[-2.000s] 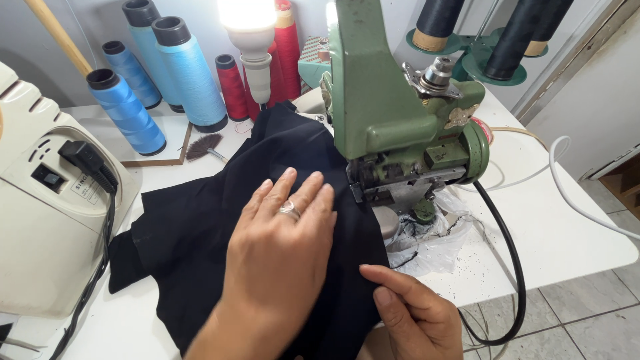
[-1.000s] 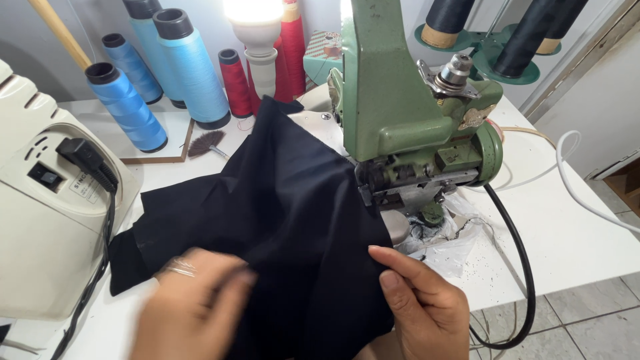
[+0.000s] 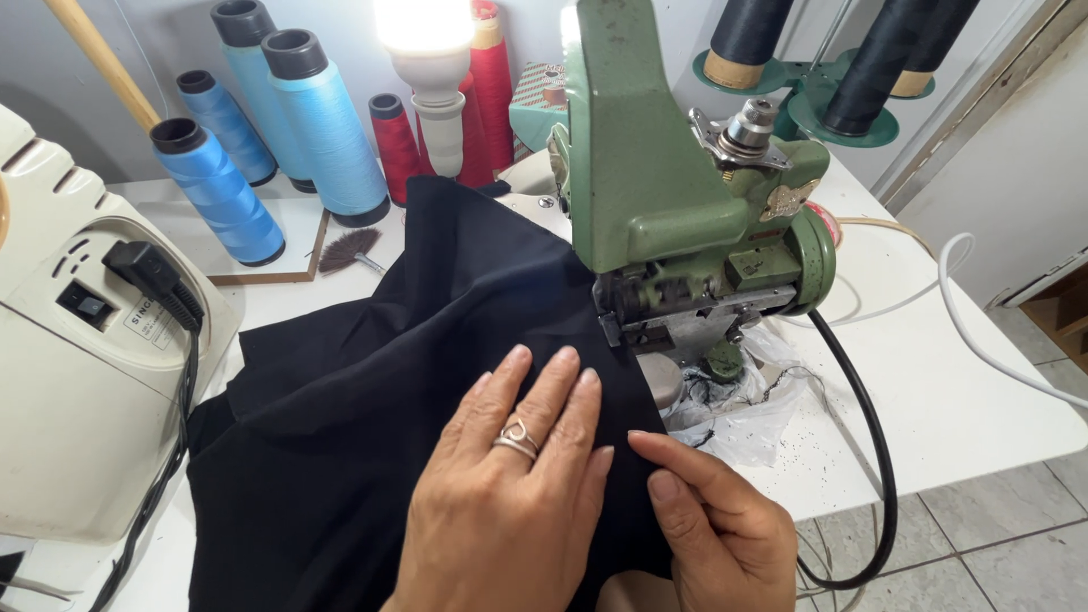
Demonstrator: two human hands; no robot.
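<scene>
Black fabric (image 3: 340, 408) lies draped over the table, its right edge running up to the presser foot area of a green overlock sewing machine (image 3: 663, 195). My left hand (image 3: 518, 484), with rings on one finger, rests flat on the fabric just below the machine, fingers slightly spread. At the fabric's right edge, my right hand (image 3: 722, 518) has the edge between thumb and index finger. Folds of the cloth rise to a peak left of the machine.
A cream Singer machine (image 3: 76, 357) stands at the left. Blue thread cones (image 3: 327, 127), red thread cones (image 3: 395, 144), a lit bulb (image 3: 425, 42) and a fan brush (image 3: 348, 251) are behind the cloth. A plastic bag (image 3: 748, 416) and a black cable (image 3: 875, 450) lie right.
My left hand, blurred at the lower left one second ago, is now flat on the fabric nearer the machine. My right hand stays at the fabric's right edge.
</scene>
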